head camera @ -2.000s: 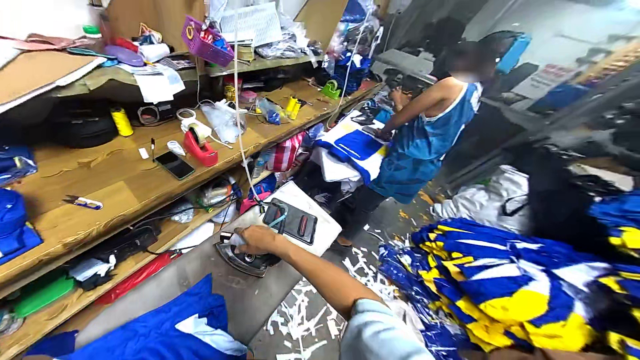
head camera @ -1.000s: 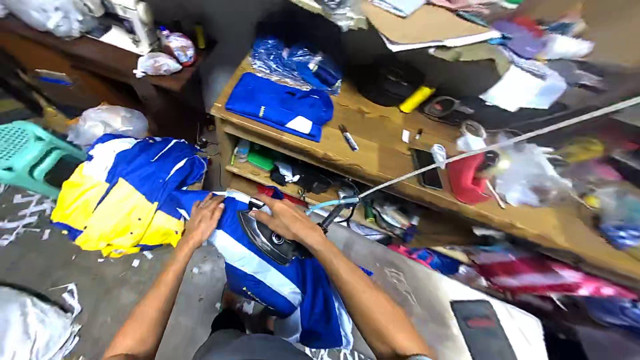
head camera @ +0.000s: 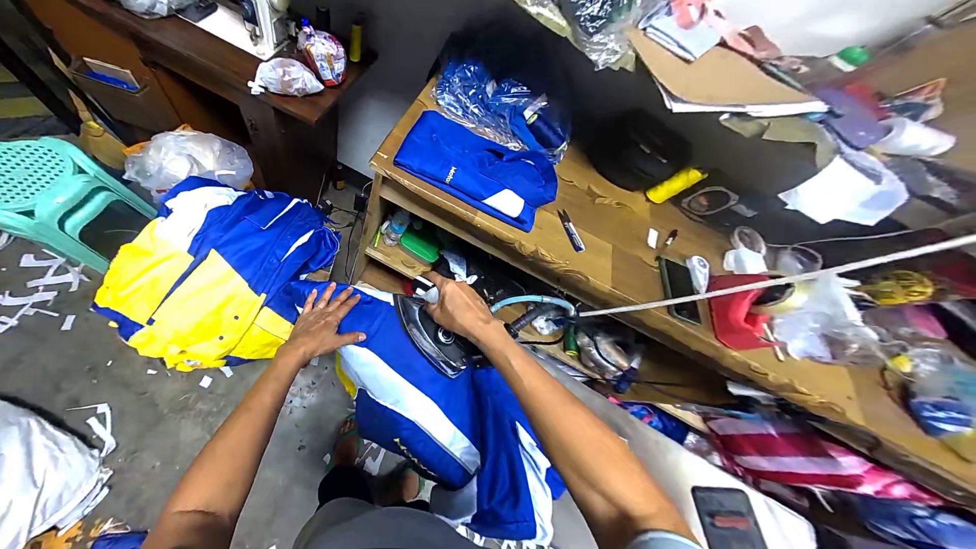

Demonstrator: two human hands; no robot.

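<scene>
My right hand (head camera: 461, 305) is closed around the handle of a clothes iron (head camera: 433, 335), whose soleplate lies on a blue garment with white panels (head camera: 415, 389). The iron's hose and cord run off to the right. My left hand (head camera: 324, 324) rests palm down, fingers spread, on the upper left part of the same garment, left of the iron. The garment drapes over the ironing surface (head camera: 648, 442), and its lower part hangs near my legs. A dark rectangular pad (head camera: 728, 515) lies on that surface at the lower right.
A wooden counter (head camera: 618, 252) holds a folded blue garment (head camera: 473, 171), a marker (head camera: 570, 231), a phone (head camera: 679, 288) and a red tape dispenser (head camera: 736, 309). Blue, yellow and white garments (head camera: 221, 274) are heaped at left beside a green plastic stool (head camera: 65, 191). A taut cord (head camera: 793, 277) crosses the right side.
The view has swung left since the oldest frame. My left hand has come into view and lies on the garment. The iron, in my right hand throughout, has gone from beside the dark pad onto the garment.
</scene>
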